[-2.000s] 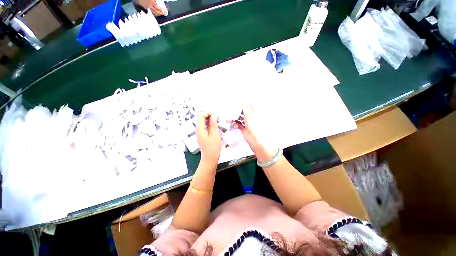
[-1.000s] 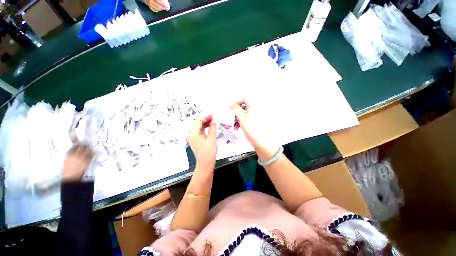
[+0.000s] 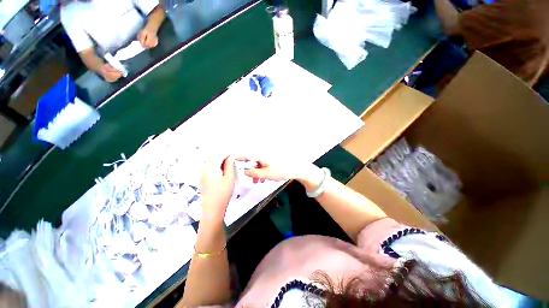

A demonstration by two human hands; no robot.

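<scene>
My left hand (image 3: 217,180) and my right hand (image 3: 272,172) meet over the near edge of the white paper sheets (image 3: 301,114). A small white piece (image 3: 245,164) is pinched between the fingertips of both; fingers partly hide it. A large loose pile of white cables (image 3: 144,204) lies on the sheets left of my left hand. Frosty plastic bags (image 3: 42,264) are heaped at the far left. A small pinkish clear item lies under my hands, too blurred to name.
The open carton (image 3: 499,162) at the right holds bagged units (image 3: 421,177). A blue cloth bundle (image 3: 261,85), a bottle (image 3: 283,36) and clear bags (image 3: 361,27) lie beyond. A person (image 3: 108,27) works across the green bench near a blue tray (image 3: 57,105). Another person's arm shows top right.
The view has turned toward the right, showing more of the carton and the person opposite. My hands have come closer together around the white piece. The dark-sleeved arm at the left is gone.
</scene>
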